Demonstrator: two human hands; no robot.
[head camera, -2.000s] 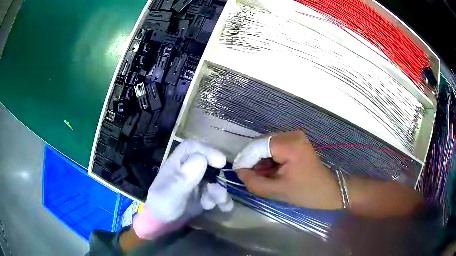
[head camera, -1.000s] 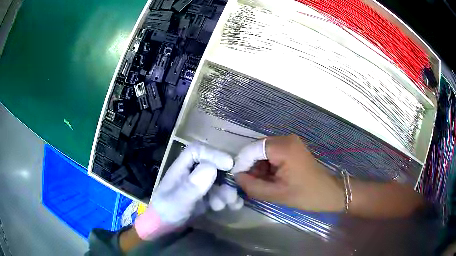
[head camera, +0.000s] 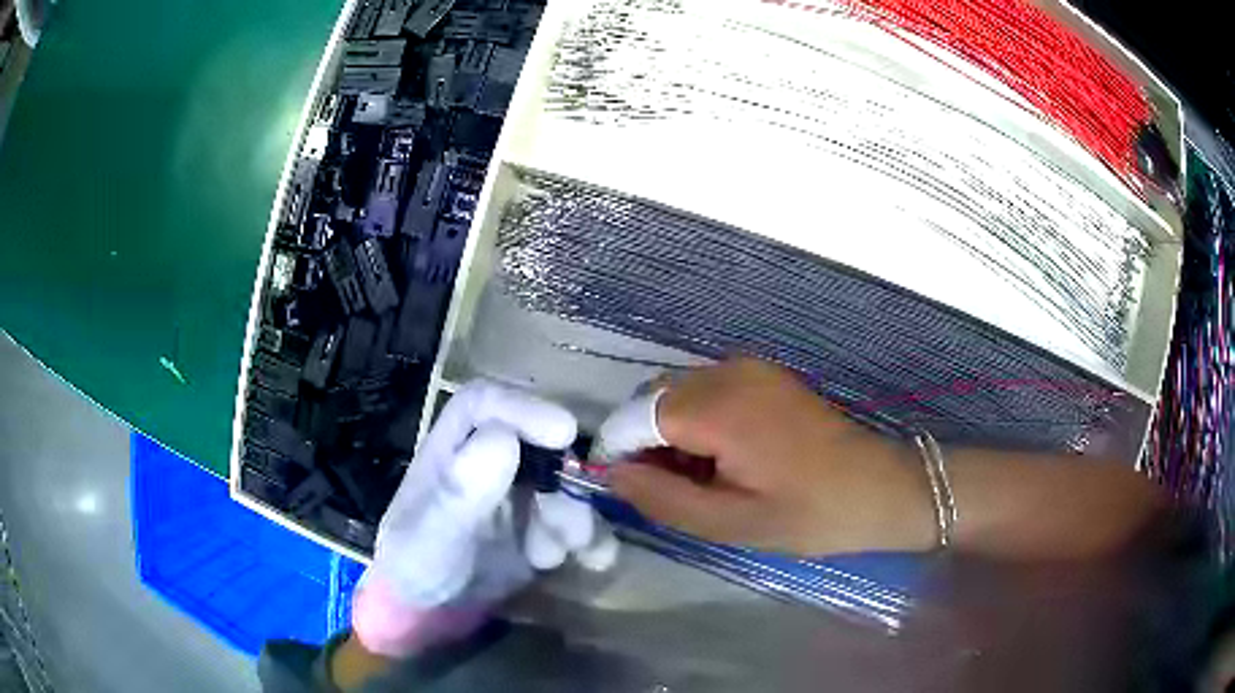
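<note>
My left hand (head camera: 474, 501), in a white glove with a pink cuff, holds a small black connector housing (head camera: 539, 468) between thumb and fingers, mostly hidden by the glove. My right hand (head camera: 738, 454), bare with white fingertip coverings, is pinched right beside the housing. A thin reddish wire end (head camera: 585, 467) shows at its fingertips; the rest of that wire is mostly hidden under the hand. Blue wires (head camera: 759, 562) lie below and beyond my right hand; which of them are in the housing I cannot tell.
The white divided tray (head camera: 477, 278) holds loose black housings (head camera: 366, 271) at left, then black wires (head camera: 677, 257), white wires (head camera: 867, 163) and red wires (head camera: 1029, 68). A blue bin (head camera: 224, 542) is at lower left. Mixed-colour harnesses (head camera: 1199, 366) lie at the right edge.
The view has shifted, so the tray appears further left. My right fingertips have come close to the housing, where a reddish wire end now shows. My left hand keeps its hold.
</note>
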